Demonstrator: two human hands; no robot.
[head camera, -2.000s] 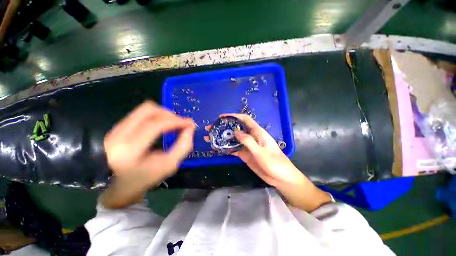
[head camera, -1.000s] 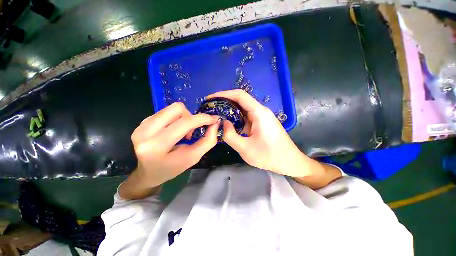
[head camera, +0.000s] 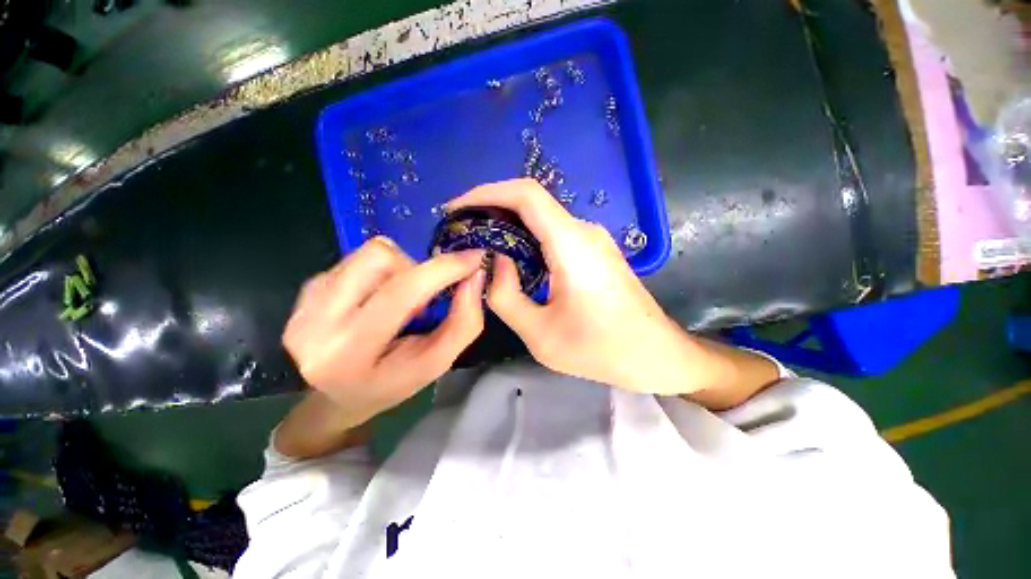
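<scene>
My right hand (head camera: 577, 300) is closed around a dark round unit (head camera: 497, 234) with silvery dots on its face, over the front edge of a blue tray (head camera: 452, 136). My left hand (head camera: 379, 322) has its thumb and fingertip pinched together at the middle of the unit's face, touching it beside my right thumb. A tiny dark bit shows between the fingertips, too small to tell apart from the unit. Small shiny rings (head camera: 548, 175) lie scattered in the tray. The lower part of the unit is hidden by my fingers.
The tray lies on glossy black sheeting (head camera: 746, 170). Green strips (head camera: 77, 288) lie far left. A cardboard box (head camera: 961, 147) with a pink panel stands right. A blue bin (head camera: 887, 330) is below the bench at right. A green belt (head camera: 226, 40) with a whitish edge runs behind.
My left hand has come from the left onto the unit, its fingertips now on the face. My right hand still holds the unit. The view has shifted, so the tray shows higher.
</scene>
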